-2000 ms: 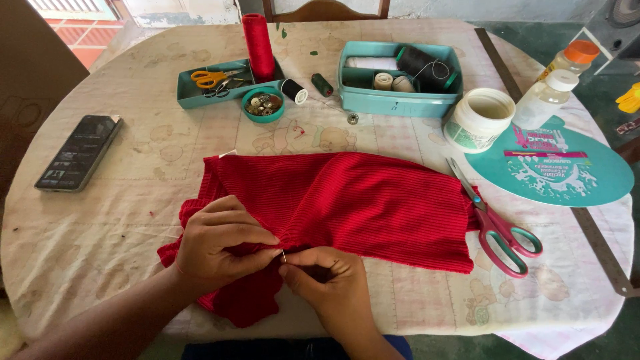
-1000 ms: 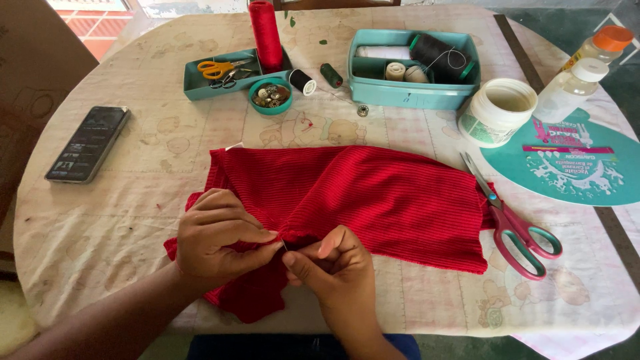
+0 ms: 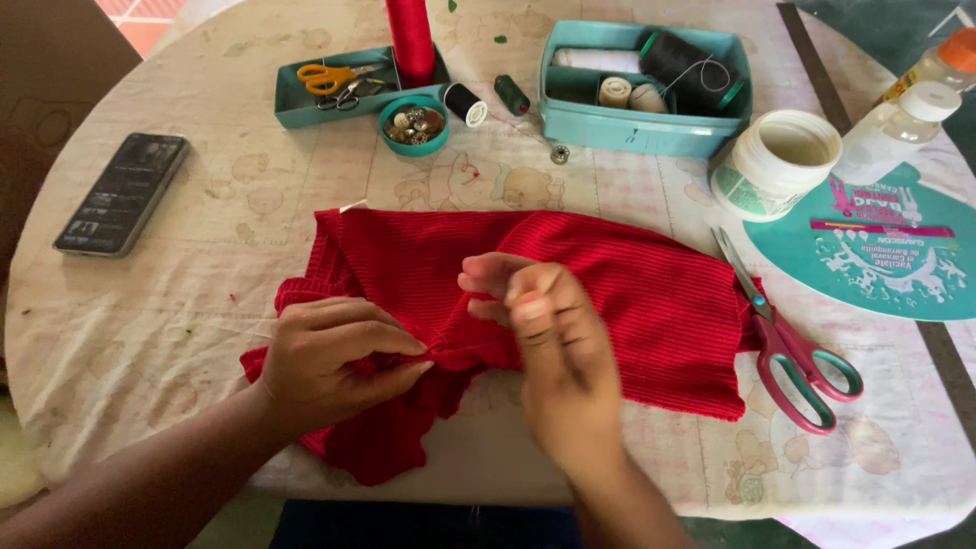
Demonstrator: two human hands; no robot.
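Note:
A red ribbed knit garment (image 3: 625,297) lies across the table in front of me. My left hand (image 3: 343,354) pinches a fold of it between thumb and fingertips, left of the garment's middle. Above the cloth, my right hand (image 3: 560,351) is raised and slightly blurred, its thumb near the curled index finger. Whether a needle or thread is between those fingers cannot be made out. Scissors with red and green handles (image 3: 793,358) rest at the garment's right end, blades pointing away from me.
Behind the garment are a teal sewing box (image 3: 640,137) with thread spools, a small tray (image 3: 305,114) with orange-handled scissors, a red thread cone (image 3: 412,46) and a bowl of buttons (image 3: 414,145). A phone (image 3: 122,194) lies left; a white jar (image 3: 778,164) and bottles stand right.
My right hand has lifted away from my left fingertips, where a needle showed between the hands before. My left hand still pinches the red cloth.

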